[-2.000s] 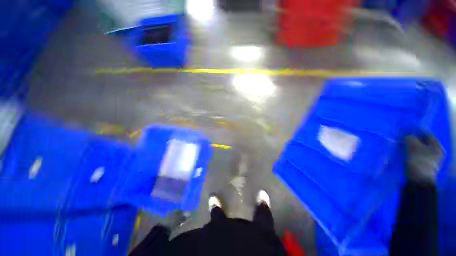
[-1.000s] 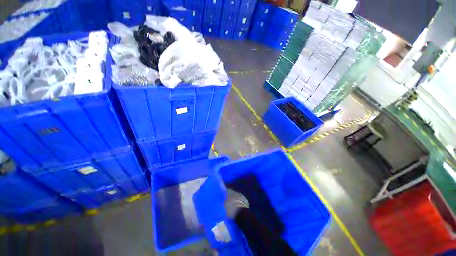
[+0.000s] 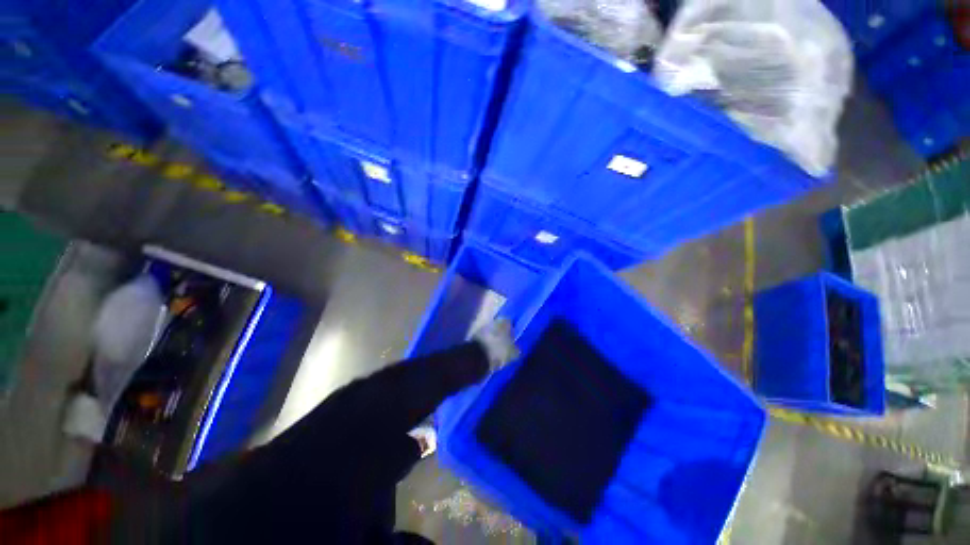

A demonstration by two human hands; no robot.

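Note:
A large open blue bin (image 3: 681,351) is tilted in front of me, with a dark rectangular patch (image 3: 564,415) on its inside that may be a lining or shadow. My left hand (image 3: 496,345), in a pale grey glove with a black sleeve, is closed over the bin's near left rim. My right hand is not in view. A second blue bin (image 3: 441,309) with a greyish-white area inside stands just behind the held bin, partly hidden by it and my arm.
Stacked blue bins (image 3: 596,170) stand behind, one topped with white bagged goods (image 3: 755,64). A blue bin with dark contents (image 3: 808,341) stands right, near wrapped cartons (image 3: 925,266). Another bin with mixed contents (image 3: 229,373) is at left. Yellow lines mark the grey floor. A red edge (image 3: 53,516) shows lower left.
The view has swung left and tilted. The held bin now shows further right and its inside is more exposed. The arm now reaches in from the lower left instead of the lower right.

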